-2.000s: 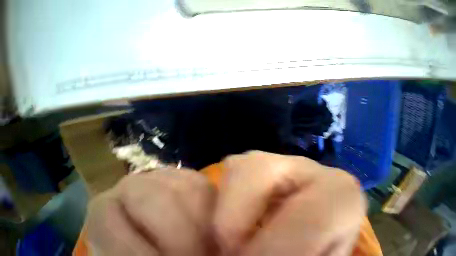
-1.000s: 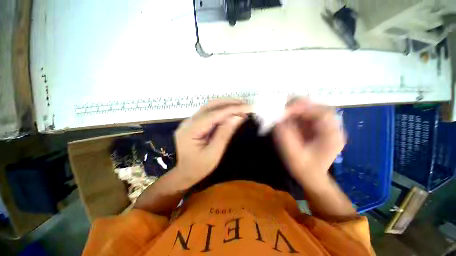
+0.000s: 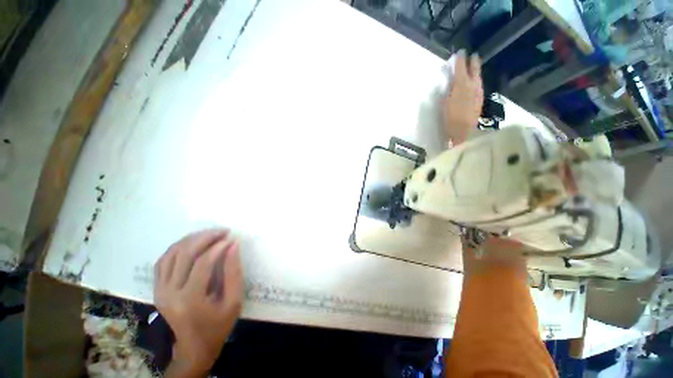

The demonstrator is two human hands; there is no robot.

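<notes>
My left hand [image 3: 198,284] rests on the white table [image 3: 295,170] near its front left edge, with fingers loosely bent and nothing visible in it. My right arm passes under the cream sewing machine arm [image 3: 480,177]. My right hand [image 3: 463,96] is beyond it at the table's far edge, with fingers pointing away. Whether it holds anything is unclear; a pale patch by its fingertips cannot be told from the table. The dark needle and presser foot area [image 3: 398,210] stands over the cream bed plate [image 3: 376,240], between the hands.
A measuring tape [image 3: 332,301] runs along the front edge. Dark cloth [image 3: 295,351] lies below it. A carton [image 3: 52,325] with pale crumpled pieces [image 3: 114,347] is at lower left. A worn wooden edge [image 3: 88,103] borders the left. Shelves with materials are at upper right.
My hands have parted; the white piece between them is no longer visible. My left hand has moved left onto the table, and my right has reached past the machine. The view has turned and shows the machine head.
</notes>
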